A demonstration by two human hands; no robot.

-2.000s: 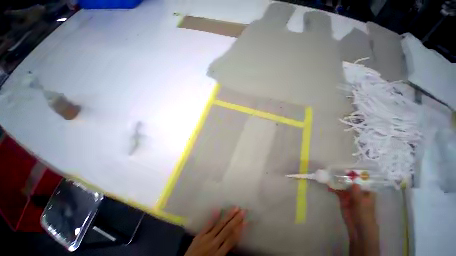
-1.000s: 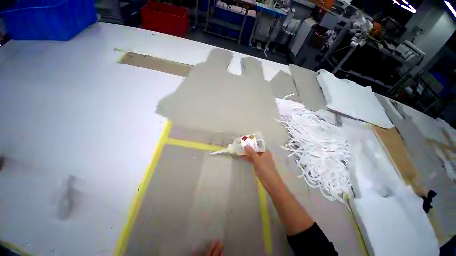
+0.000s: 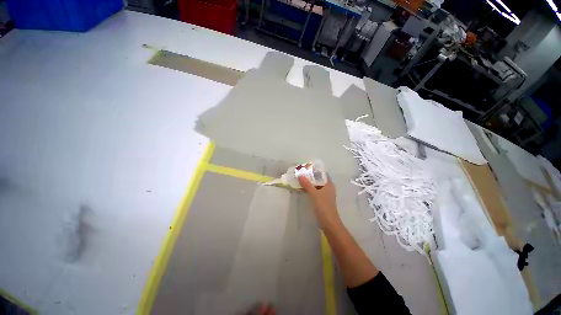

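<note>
My right hand (image 3: 320,191) holds a clear glue bottle (image 3: 309,175) with a red mark on its label. Its thin nozzle points left, its tip close over the far end of a pale strip (image 3: 261,227) that lies on the grey-beige covering (image 3: 203,224), near the yellow tape (image 3: 237,173). Whether the tip touches is hard to tell. My left hand (image 3: 263,309) is cut off by the bottom edge; only blurred fingertips show, near the strip's near end.
Grey-beige panels (image 3: 277,114) lie beyond the tape. A heap of white strands (image 3: 397,191) lies to the right, with stacked white panels (image 3: 480,271) beyond it and a small black object (image 3: 525,256). A blue crate (image 3: 64,13) stands far left, a red one (image 3: 209,13) behind the table.
From the oldest frame, my right hand has carried the bottle from the right side, near the strands, to the strip's far end. The camera view has shifted; my left hand has mostly left it.
</note>
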